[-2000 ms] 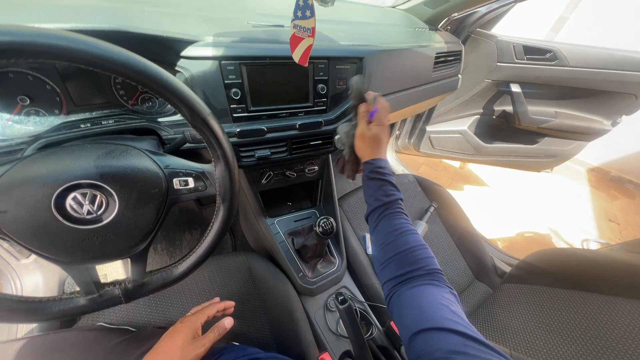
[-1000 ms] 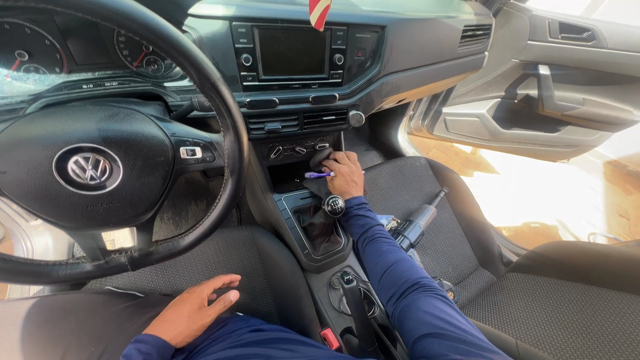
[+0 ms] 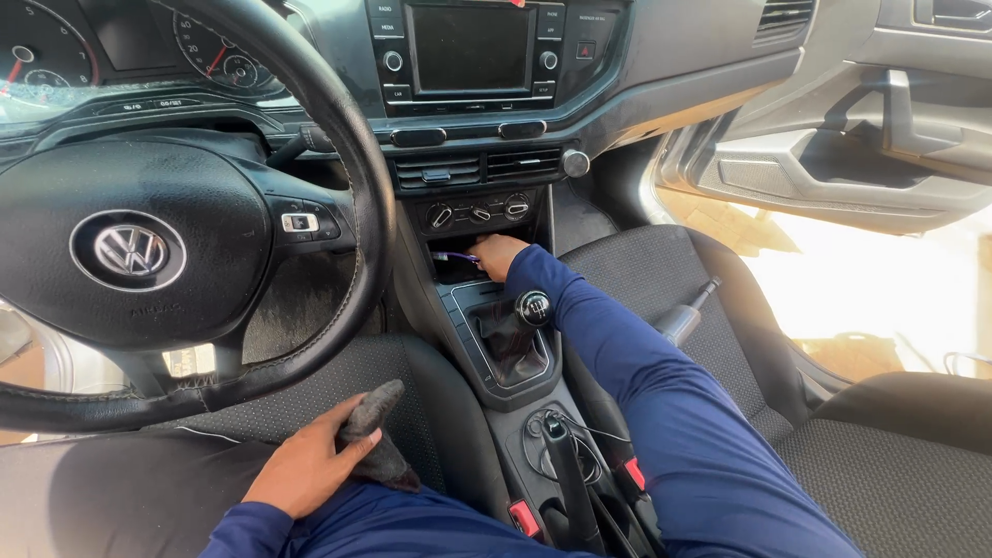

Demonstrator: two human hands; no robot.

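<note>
My right hand is inside the storage cubby of the centre console, below the climate knobs, closed on a purple-handled toothbrush whose bristles point left. Its fingertips are partly hidden. Over my lap, my left hand grips a dark grey cloth between thumb and fingers. The round gear knob stands just beneath my right wrist. Above the cubby are the climate control knobs and the air vents.
The steering wheel stands at the left, in front of my left hand. A handbrake lever and a thin cable lie between the seats. A grey tool with a narrow metal tip rests on the passenger seat. The passenger door is open.
My right hand has moved down from the dashboard's right side into the cubby. The dark cloth, earlier at my right hand, is now in my left hand, which was empty.
</note>
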